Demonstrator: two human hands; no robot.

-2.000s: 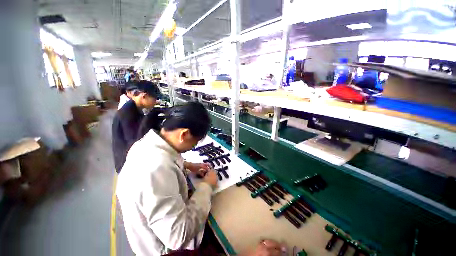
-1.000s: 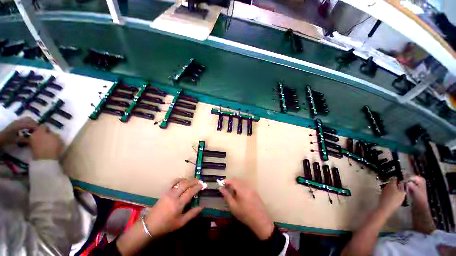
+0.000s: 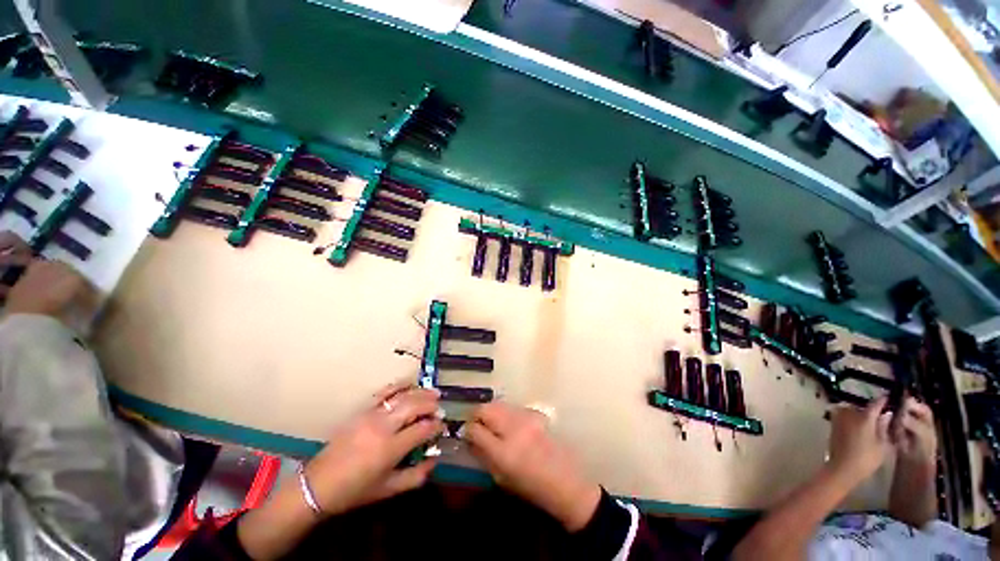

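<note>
A comb-shaped unit lies at the front middle of the bench; its green circuit-board strip [image 3: 433, 342] runs away from me and its dark oblong bodies [image 3: 467, 363] point right. Thin leads stick out on its left side. My left hand [image 3: 378, 444] is closed over the near end of the strip, with a small white piece at the fingertips. My right hand [image 3: 521, 449] is just right of it, fingertips pinched together at the nearest dark body, which they partly hide. What the right fingertips hold is too small to tell.
More comb-shaped units lie on the tan bench [image 3: 274, 340], at back left, behind and right [image 3: 705, 411]. Others lie on the green conveyor belt [image 3: 526, 142]. Coworkers' hands are at far left [image 3: 49, 287] and right [image 3: 866, 438]. Dark long trays [image 3: 945, 427] stand far right.
The view has turned from the coworker at left down to the bench. Since the last frame my hands have come closer together at the near end of the unit.
</note>
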